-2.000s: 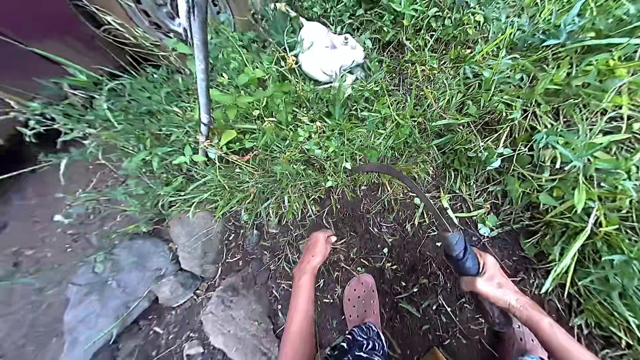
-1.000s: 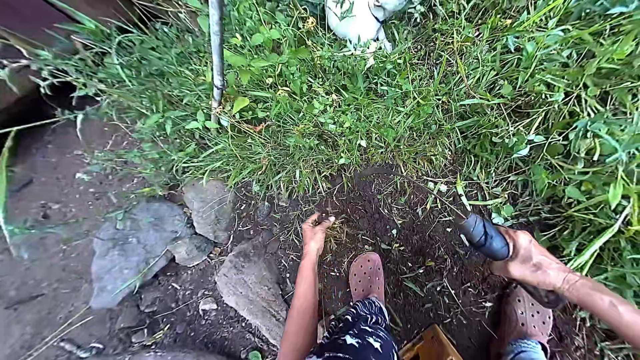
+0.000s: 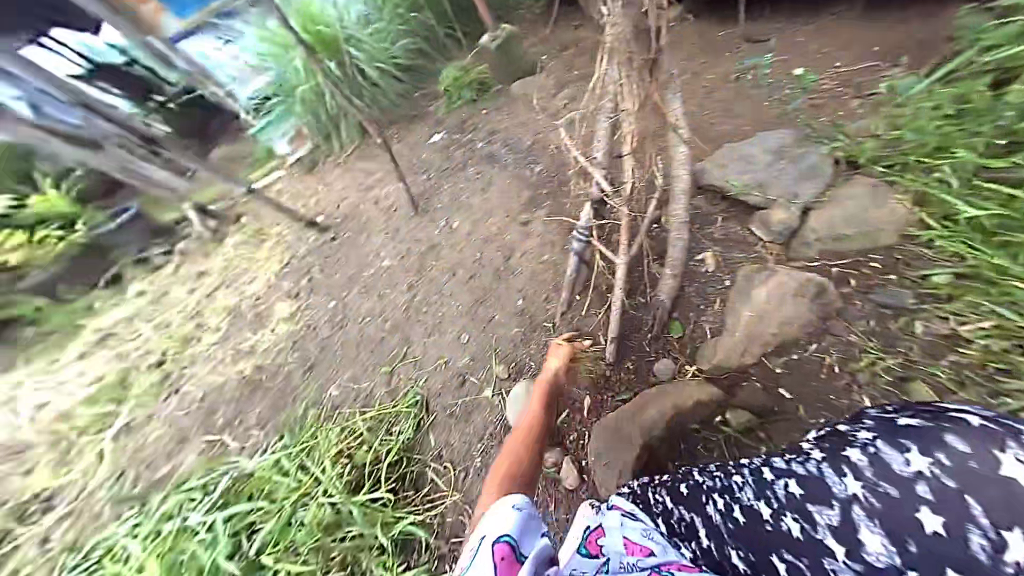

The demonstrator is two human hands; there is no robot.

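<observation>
My left hand (image 3: 566, 354) reaches out over the dirt near the foot of a bundle of upright woody stems (image 3: 628, 176). Some yellowish blades or stalks seem to be at its fingers, but blur hides whether they are gripped. A pale stone (image 3: 520, 402) lies just beside my left forearm. A pile of long green cut grass (image 3: 320, 496) lies at the lower left. My right hand and the sickle are out of view.
Large flat stones (image 3: 768, 316) and a curved brown rock (image 3: 650, 428) lie right of my arm. Thin poles (image 3: 388, 160) stand in the dirt further off. Tall grass (image 3: 980, 240) edges the right side. A dark planter pot (image 3: 124, 232) stands at the far left.
The view has swung far to the left. My right hand, which held a sickle with a dark handle, has gone out of view, as have the white animal and the pink clogs.
</observation>
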